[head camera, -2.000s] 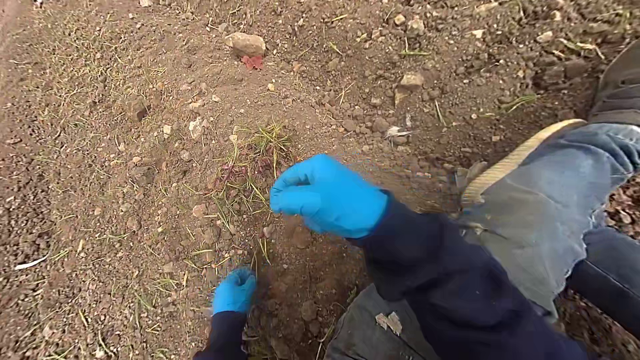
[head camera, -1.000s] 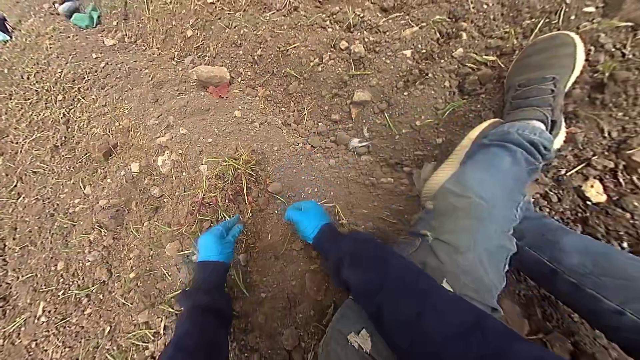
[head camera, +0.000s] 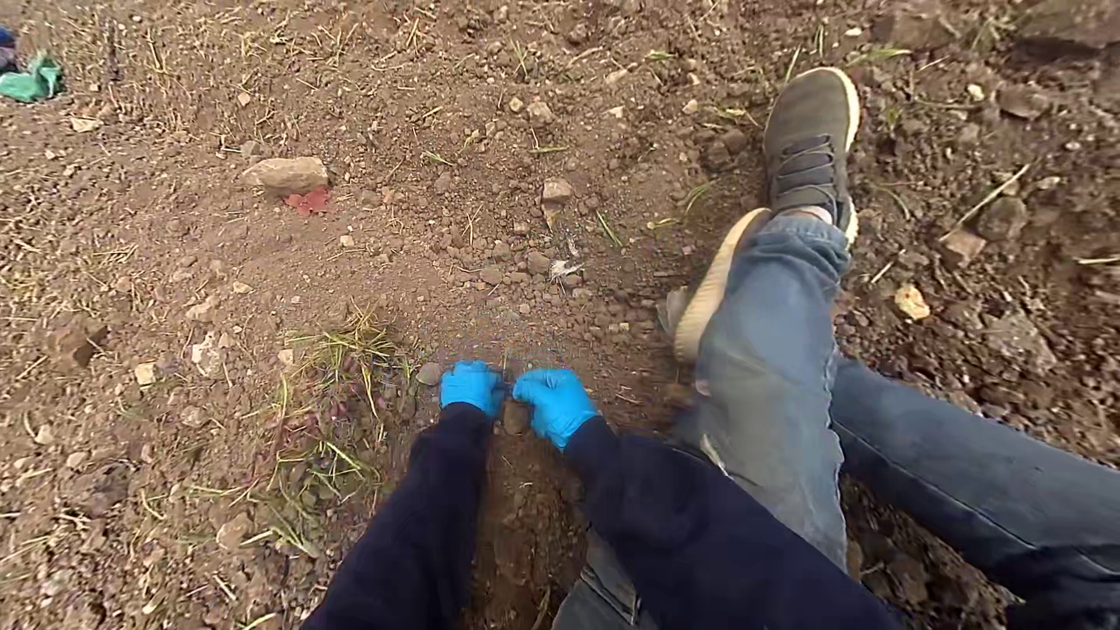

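Both my hands wear blue disposable gloves and are close together low over the brown soil [head camera: 525,490]. My left hand [head camera: 471,387] has its fingers curled near the edge of a grass tuft with reddish stems [head camera: 354,350]. Just to its right, my right hand [head camera: 556,404] bends its fingers toward the left one, with a small gap between them. A brownish clod or stone [head camera: 516,417] shows between the hands. Whether either hand pinches something small cannot be made out.
A flat stone [head camera: 289,175] and a red leaf [head camera: 308,201] lie farther ahead on the left. My jeans-clad leg [head camera: 770,376] and a grey shoe [head camera: 809,140] extend on the right. Green cloth-like material [head camera: 33,80] is at the far left. Pebbles are scattered about.
My right hand was raised above the soil two seconds ago and is now low beside the left. Both hands have moved from the grass tuft's near side to its right. The view has shifted.
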